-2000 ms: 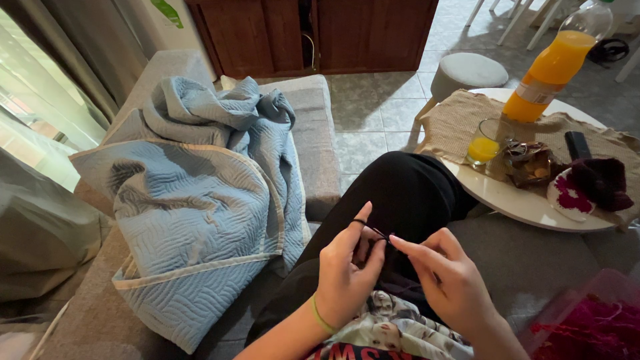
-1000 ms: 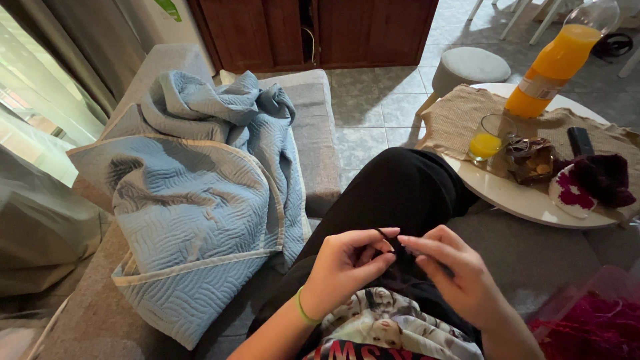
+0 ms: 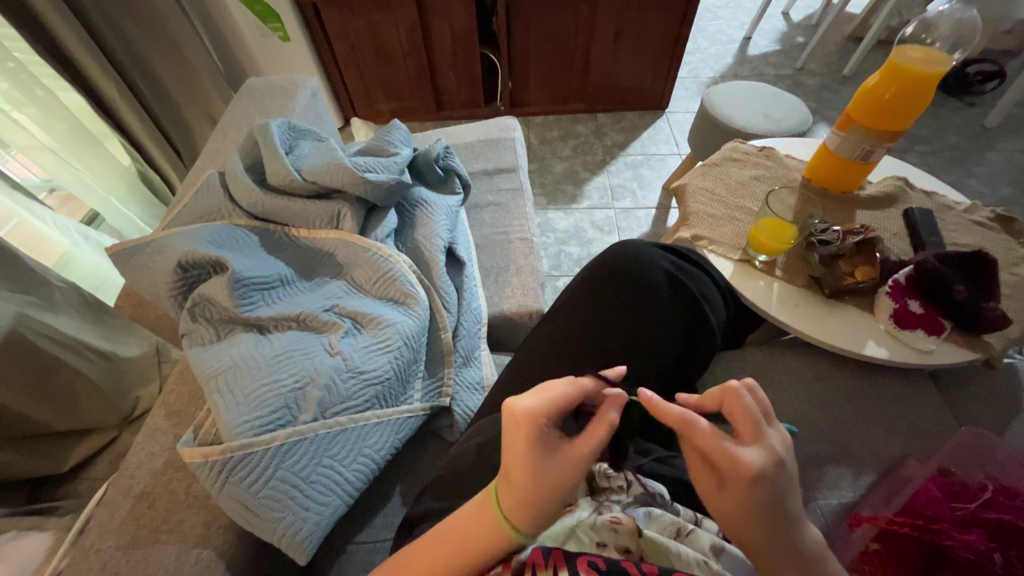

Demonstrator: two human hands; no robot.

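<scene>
My left hand (image 3: 556, 448), with a green band on its wrist, pinches dark yarn work (image 3: 618, 440) between thumb and fingers above my lap. The yarn is hard to make out against my black trousers. In my right hand (image 3: 740, 456) is a thin crochet hook (image 3: 790, 430); its teal end shows behind the fingers and its tip meets the left fingertips. Most of the hook is hidden by the right hand.
A blue quilt (image 3: 304, 344) lies on the grey sofa at left. The round table (image 3: 808, 320) at right holds an orange drink bottle (image 3: 876, 120), a glass (image 3: 776, 228), a snack packet (image 3: 844, 260), a dark remote (image 3: 922, 230) and yarn pieces (image 3: 960, 292). Magenta yarn (image 3: 944, 512) fills a clear container.
The left index finger was raised two seconds ago and is now bent over the dark yarn. The hands stay close together, their fingers shifting around the work.
</scene>
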